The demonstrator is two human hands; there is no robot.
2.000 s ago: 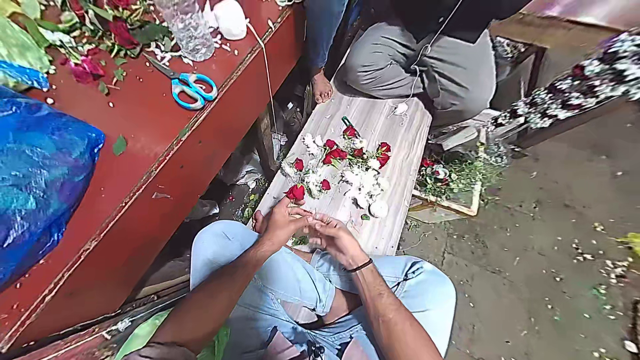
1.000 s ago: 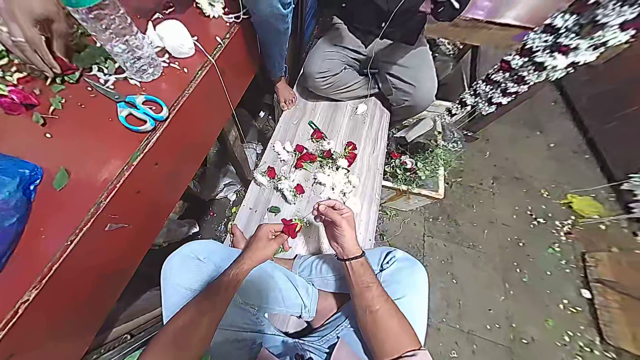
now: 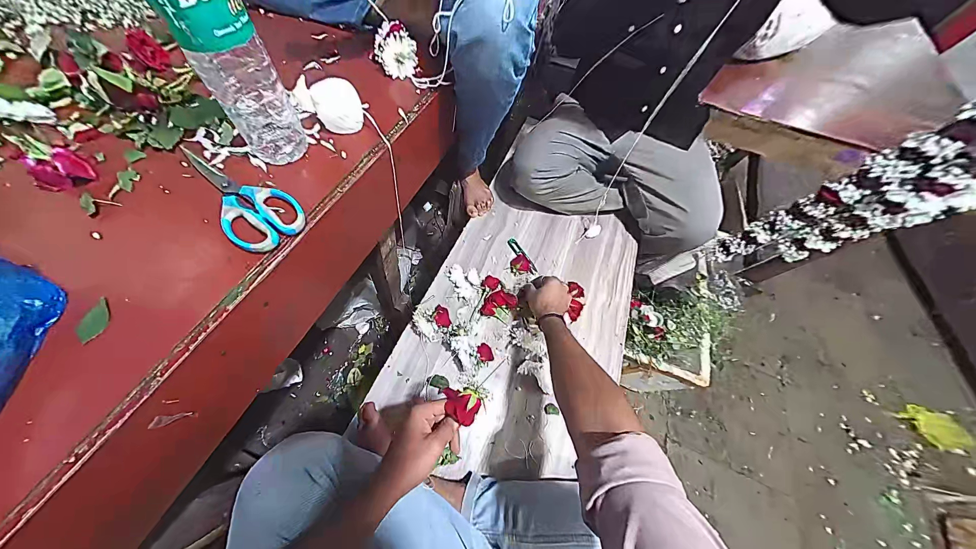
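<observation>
Between the fingers of my left hand is a red rose, just above the near end of a wood-grain board. My right hand reaches down among the flowers on the board, fingers bent, beside a red rose; what its fingertips touch is hidden. Several red roses and white blossoms lie in a loose group to its left. Beyond them is a small green-handled tool, its kind unclear. A thin thread lies on the board near my left hand.
Left, a red table holds blue-handled scissors, a plastic bottle, a white thread ball and a blue plastic bag. A person in grey trousers sits at the board's far end. A flower garland hangs at right.
My right hand has moved from near my left hand forward to the flowers on the board. My left hand still holds the red rose. The other person's hand at the red table is out of view.
</observation>
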